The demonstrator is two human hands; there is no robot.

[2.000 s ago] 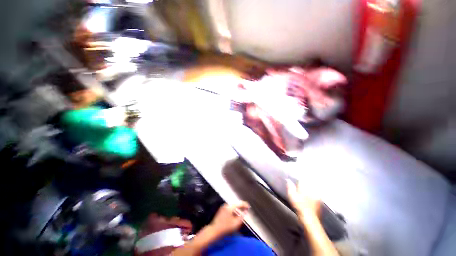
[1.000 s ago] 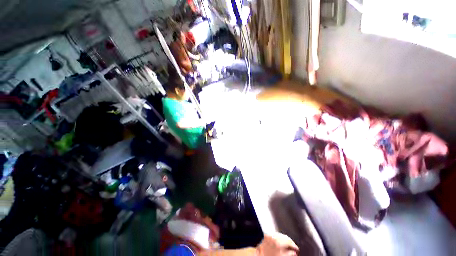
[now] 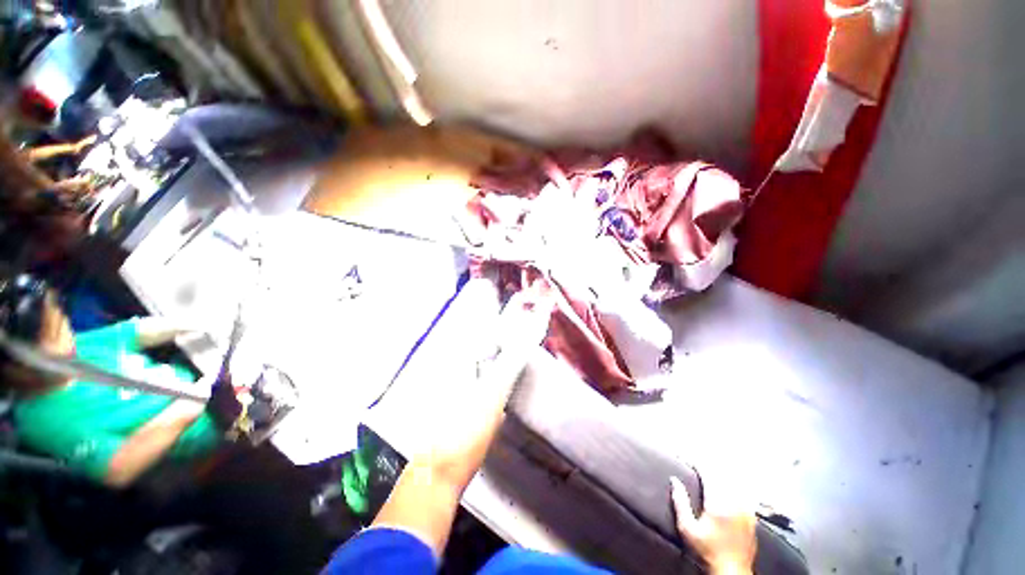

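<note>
My left hand (image 3: 519,337) reaches forward to the near left edge of the garment pile; bright glare washes out its fingers, so a hold on the cloth cannot be told. Reddish-brown cloth (image 3: 579,337) hangs down from the pile, with a white cloth part (image 3: 635,331) beside it. The grey sleeve board (image 3: 607,449) lies on the white table in front of me, its far end near the hanging cloth. My right hand (image 3: 719,534) is low on the board's right side, thumb and fingers apart, with nothing seen in it.
The garment pile (image 3: 686,219) is heaped against the pale wall. A red cloth (image 3: 809,213) hangs at the back right. The white table (image 3: 854,393) extends right. A person in green (image 3: 96,393) sits at the left near a dark line on the white surface. A brown board (image 3: 393,180) lies behind.
The view has swung left to right, bringing back the red cloth and the table's right end. My left arm now stretches to the pile; my right hand has come into view on the board.
</note>
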